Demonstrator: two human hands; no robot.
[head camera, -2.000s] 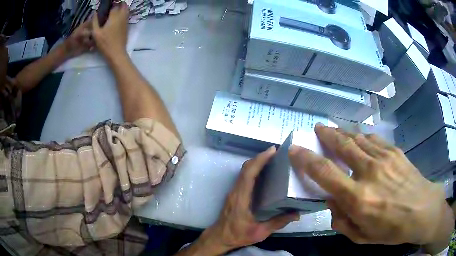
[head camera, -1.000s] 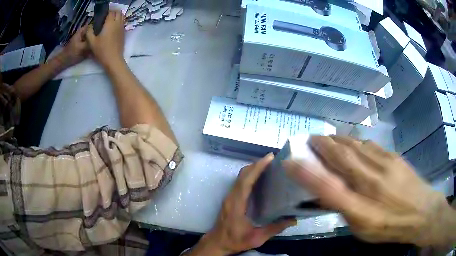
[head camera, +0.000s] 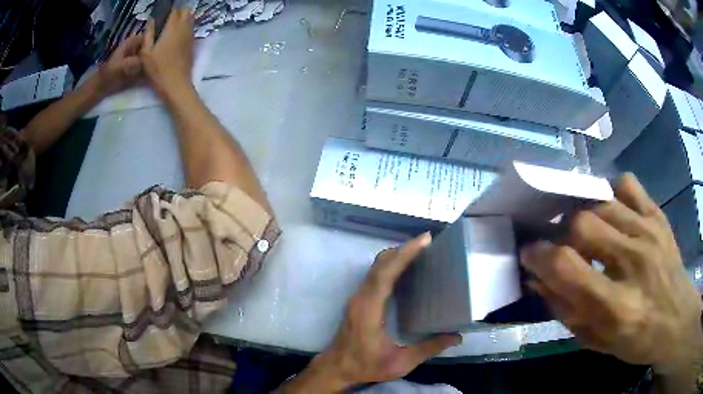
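Note:
A retail box stands at the table's front edge, its end towards me and its end flap raised. A white side flap shows at the open end. My left hand grips the box from the left, thumb and fingers around its sides. My right hand is at the open end, fingers bent and touching the flaps; the fingertips are partly hidden. Another retail box lies flat just behind, printed text upward.
Open boxes with fan pictures are stacked behind. Closed boxes stand at right. A neighbour's plaid sleeve and forearms reach over the table at left, near a heap of small white pieces.
The end flap, earlier pressed down under my right hand, now stands raised. My right hand has moved right, its fingers now bent at the open end. My left hand keeps its grip.

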